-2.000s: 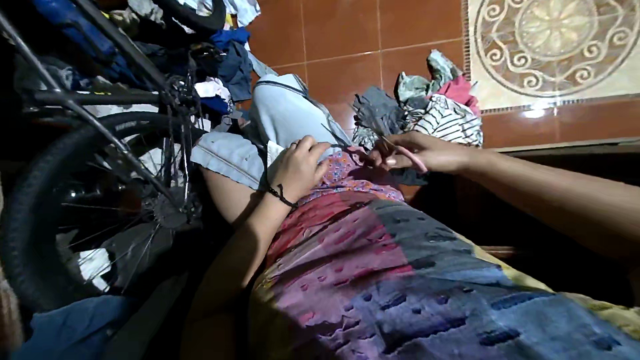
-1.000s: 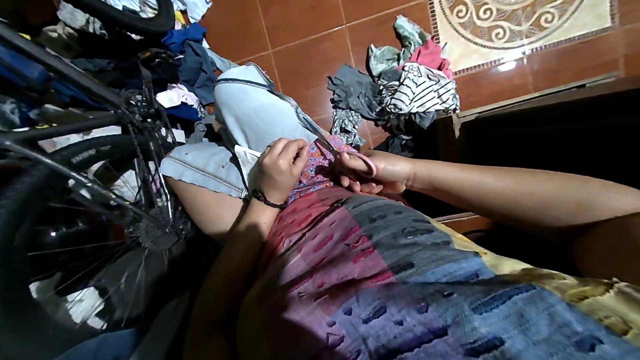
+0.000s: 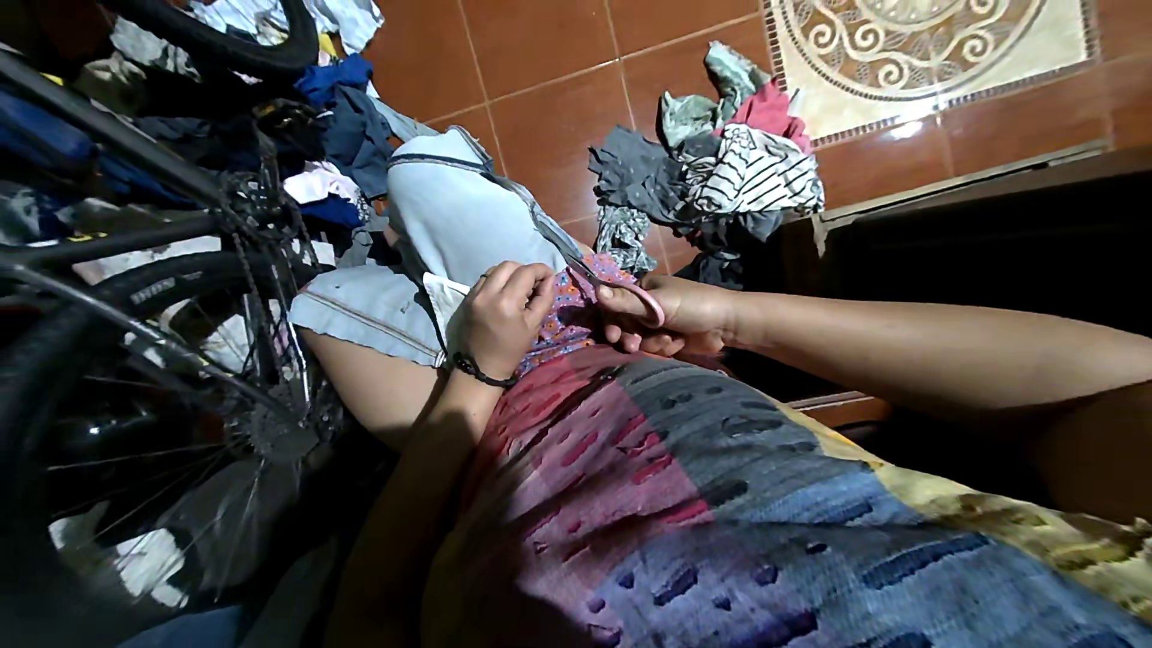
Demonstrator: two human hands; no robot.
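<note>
Light blue denim (image 3: 468, 211) with dark seams lies across my lap, its cut edge over one thigh. My left hand (image 3: 508, 315), with a dark bracelet at the wrist, rests on it with curled fingers, beside a white pocket-like piece of cloth (image 3: 445, 301). What its fingertips pinch is too small to tell. In my right hand (image 3: 661, 315) are scissors with pink handles (image 3: 650, 306); the blades point up and left along the denim's seam, and their tips are hard to make out. Under both hands lies pink floral fabric (image 3: 567, 310), above my multicoloured garment (image 3: 720, 468).
A bicycle (image 3: 162, 333) stands close on the left, with piled clothes (image 3: 342, 135) around and behind it. Fabric scraps (image 3: 720, 171), grey, striped and red, lie on the tiled floor (image 3: 549, 108) ahead. A dark piece of furniture (image 3: 981, 252) is at the right.
My right hand has drawn in lower against the lap with the scissors, whose blades stood more apart two seconds ago. My left hand has curled its fingers more.
</note>
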